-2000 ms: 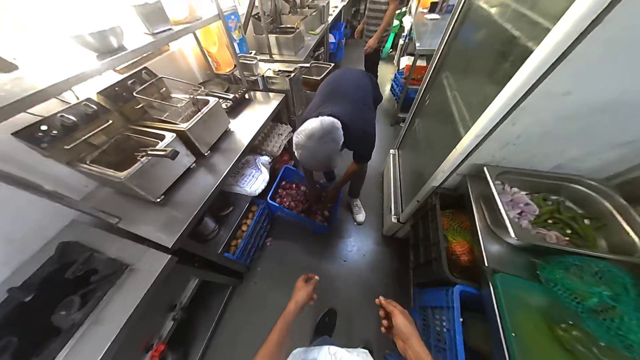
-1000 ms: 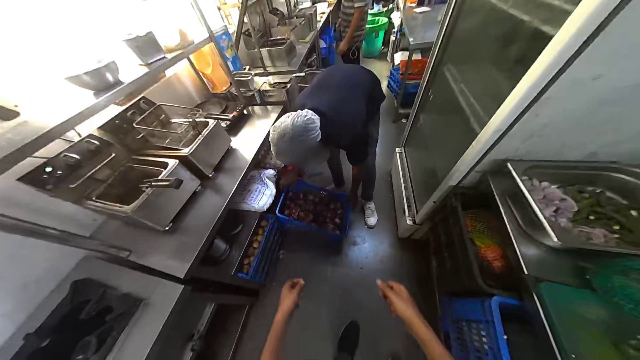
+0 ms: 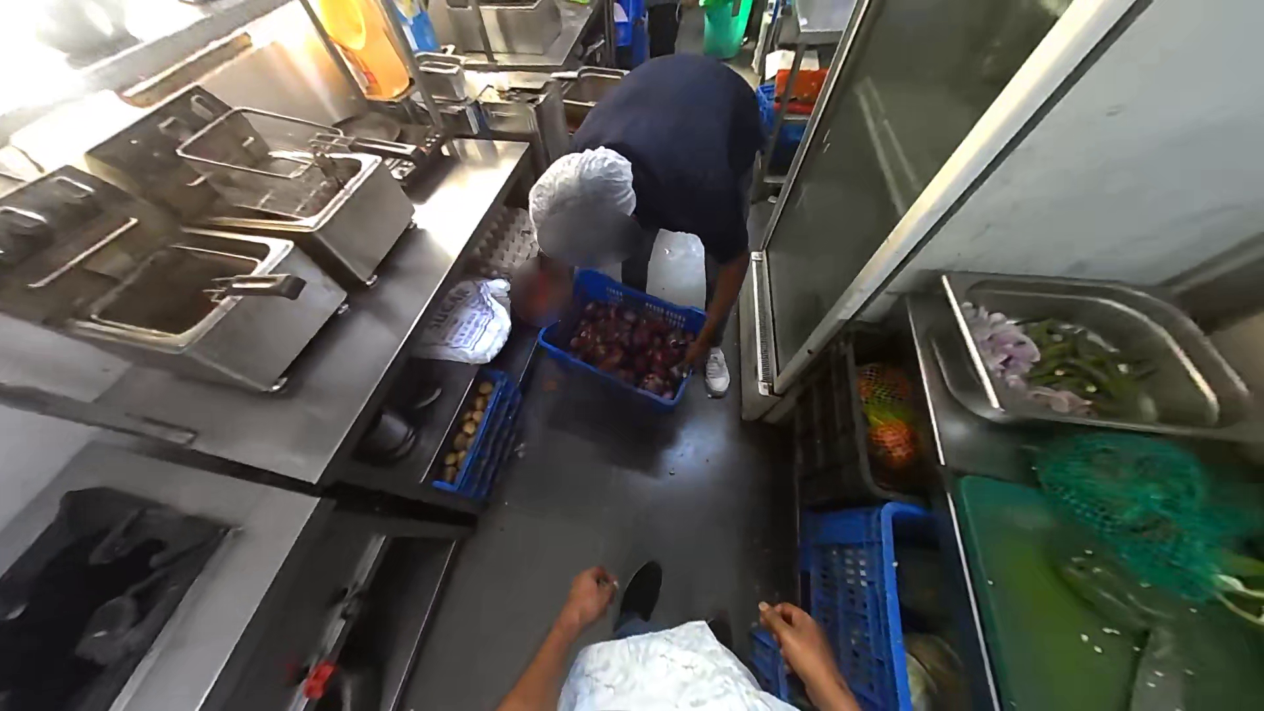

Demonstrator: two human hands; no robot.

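My left hand hangs in the air at the lower middle, its fingers curled; whether anything small is in it cannot be told. To its right, my right hand is raised beside a blue plastic crate, fingertips close together, with nothing clearly visible in them. White cloth covers my front between the hands. Ahead, a person in a dark top and white hair cover bends over, gripping a blue crate of red onions by its end. That crate looks tilted and lifted off the floor, well beyond my hands.
Two steel deep fryers stand on the left counter. Below are a white sack and a potato crate. On the right, a steel tray of cut vegetables and a green cutting board rest near a glass-doored cabinet.
The other person's onion crate has come up from the floor, where it stood two seconds ago. That person's arms have spread to its ends. My hands remain raised in front of me.
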